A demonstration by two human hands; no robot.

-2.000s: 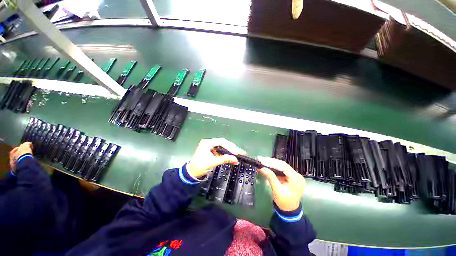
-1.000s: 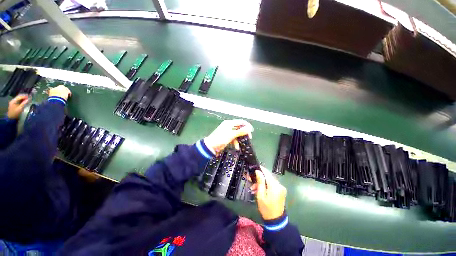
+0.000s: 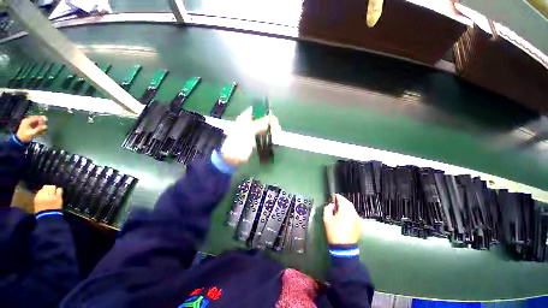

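Observation:
My left hand (image 3: pixel 241 139) is over the white strip and holds a black part with a green circuit board (image 3: pixel 260 110); it is blurred. My right hand (image 3: pixel 341 225) is at the left end of the overlapping row of back covers (image 3: pixel 414 195), its fingers on the end cover (image 3: pixel 330 182). A row of assembled remote controls (image 3: pixel 270 218) with round button pads lies face up in front of me, between my hands.
More circuit boards (image 3: pixel 225 96) lie spaced beyond the white strip (image 3: pixel 312 144). Black shells (image 3: pixel 174 133) are piled at left. A coworker's hands (image 3: pixel 48 198) are by another black row at far left. A slanting post (image 3: pixel 78 57) and cardboard (image 3: pixel 384 36) stand beyond.
My hands have parted. The remote they held is no longer in them. My left hand moved up and took a circuit board part; my right moved right to the back covers.

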